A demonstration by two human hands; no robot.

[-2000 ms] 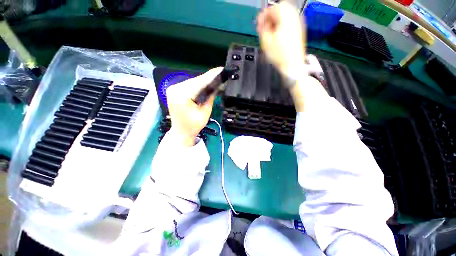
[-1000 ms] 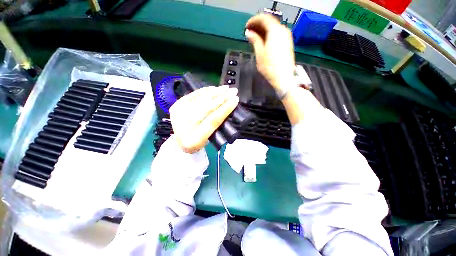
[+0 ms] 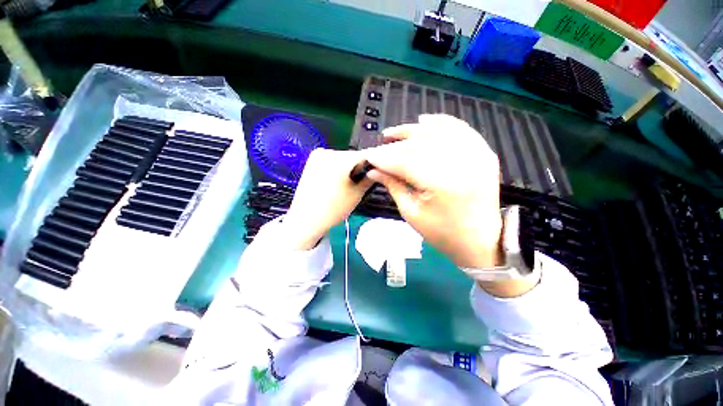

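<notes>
My left hand (image 3: 327,189) is closed around a black tube housing (image 3: 361,171), of which only one end shows. My right hand (image 3: 445,184) meets it, fingertips at the tube's end; whether they hold a small part is hidden. Behind the hands lies the slotted tray (image 3: 468,111), with a short column of small black end parts (image 3: 372,112) at its left edge. A crumpled white wiping cloth (image 3: 388,243) lies on the green mat below the hands.
At left, a lined packing box (image 3: 151,273) holds two columns of black tubes (image 3: 91,202). A desk fan (image 3: 286,147) stands beside it, with loose black pieces (image 3: 268,208) below. A white cable (image 3: 347,277) crosses the mat. Dark trays (image 3: 666,254) lie at right, a blue bin (image 3: 501,45) behind.
My right hand has come down from above the slotted tray to my left hand. My left hand has turned; the several tubes seen in it earlier are now mostly hidden.
</notes>
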